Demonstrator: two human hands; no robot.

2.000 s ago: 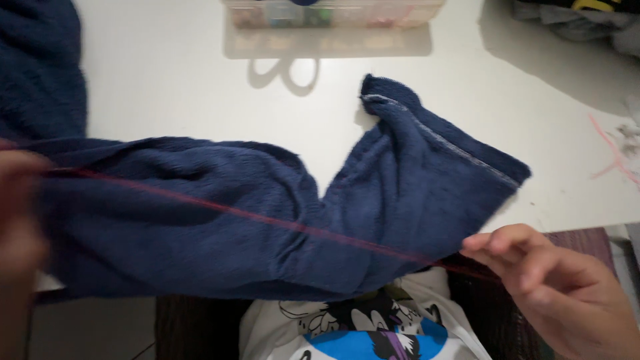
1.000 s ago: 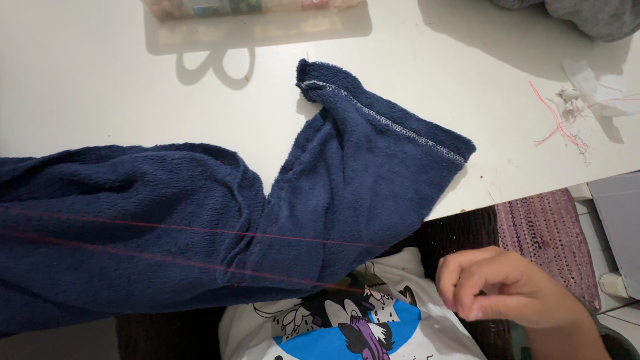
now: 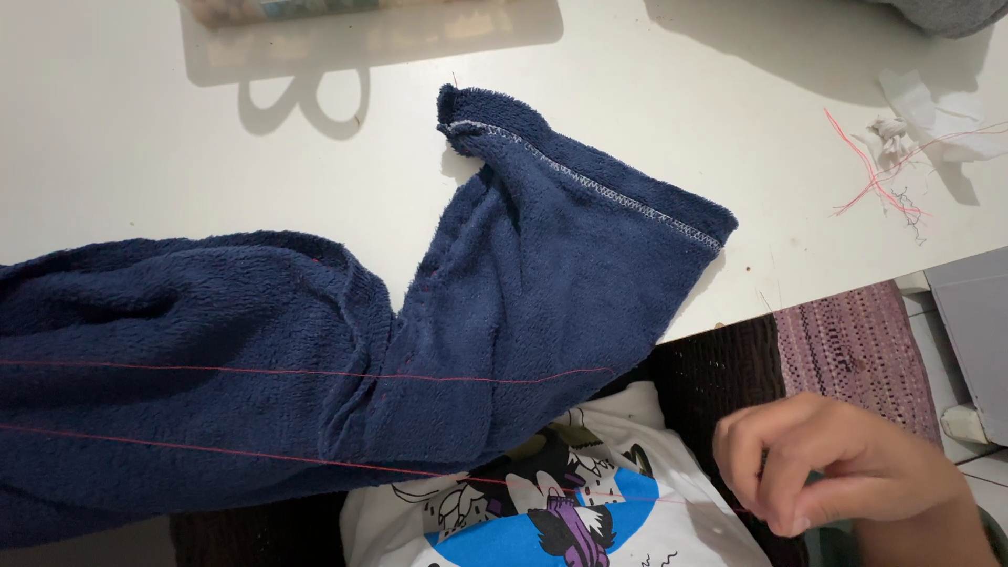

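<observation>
My right hand is at the lower right, thumb and fingertips pinched on a red thread that runs left across the lower edge of a navy blue fleece garment. A second strand lies over the cloth above it and ends loosely near the garment's lower right edge. White zigzag stitching follows the hem of the garment's flared end, and small red stitches show along its folded side. Whether a needle is between my fingers cannot be seen. My left hand is out of view to the left.
The garment lies on a white table. A clear plastic box stands at the top edge beside scissors-shaped shadows. Loose red thread ends and crumpled white tissue lie at right, grey fabric above. A woven purple mat hangs beyond the table edge.
My left hand, blurred at the left edge two seconds ago, has gone out of view. My right hand's fingers have closed in more. The view has shifted to the right.
</observation>
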